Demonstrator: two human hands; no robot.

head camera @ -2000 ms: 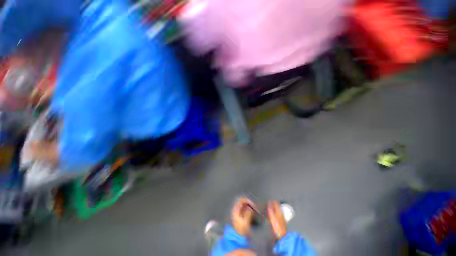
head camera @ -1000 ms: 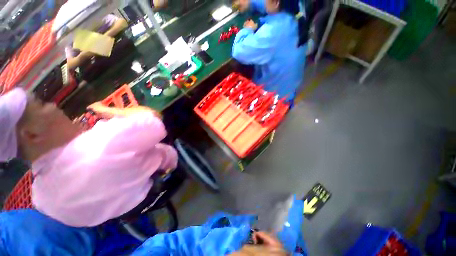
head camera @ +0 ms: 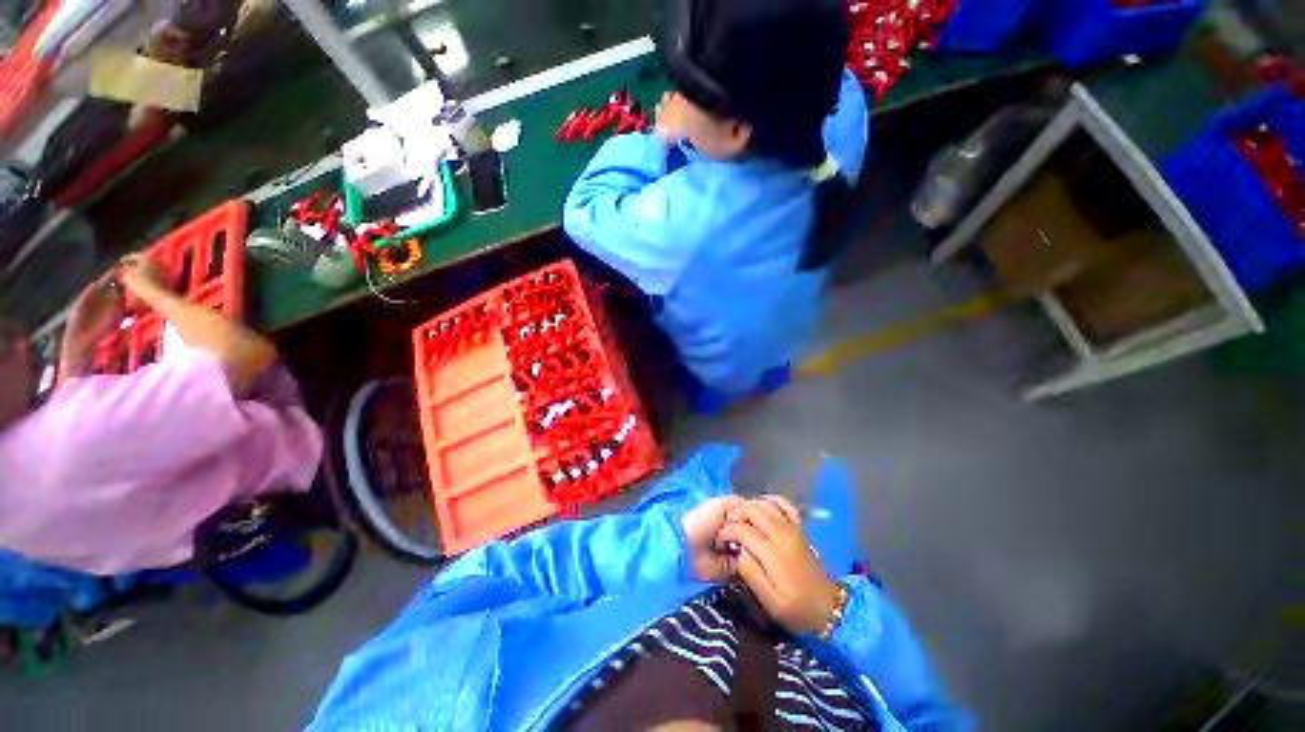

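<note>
My left hand (head camera: pixel 707 535) and my right hand (head camera: pixel 780 561) are together in front of my body, low in the middle of the view, in blue sleeves. My right hand lies over the fingers of my left hand. A small dark spot shows between the fingers; I cannot tell whether it is a held part. A red-orange compartment tray (head camera: pixel 480 455) stands just beyond my left sleeve. Its far and right compartments hold rows of red and black parts; several left ones are empty.
A seated person in a blue smock (head camera: pixel 744 243) works at the green bench (head camera: pixel 533 183). A person in pink (head camera: pixel 158 458) sits by a wheelchair wheel (head camera: pixel 375 479) at left. A white-framed stand (head camera: pixel 1145 350) and blue bins (head camera: pixel 1242 186) are at right.
The view has swung along the bench. The person in pink has shifted left, and the filled tray and the person in blue are nearer. My hands are now fully in view, one over the other.
</note>
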